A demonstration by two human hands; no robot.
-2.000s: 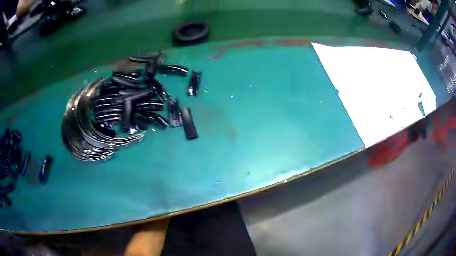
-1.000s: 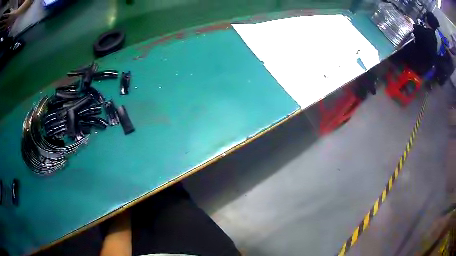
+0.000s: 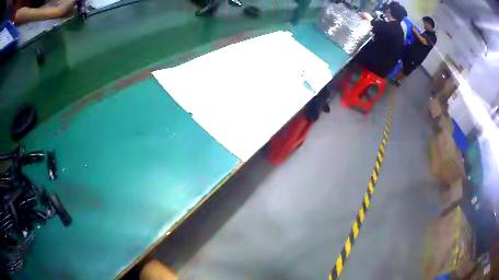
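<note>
Glossy black end sleeves lie heaped on the teal bench at the left edge of the view. Some thin silver headband springs show at the lower left, partly cut off. A black ear cushion lies on the darker green belt at the far left. A piece of my bare forearm shows at the bottom by the bench edge; the frame does not show which arm. Neither my left hand nor my right hand is visible.
A white sheet lies on the bench. Beyond it are clear plastic-wrapped goods, people in dark clothes and red stools. Yellow-black tape crosses the grey floor; cardboard boxes stand right. Another person's arm is upper left.
The view has swung right, so the sleeves, springs and cushion have shifted to the left edge. More floor, people and boxes have come into view. Less of my forearm shows.
</note>
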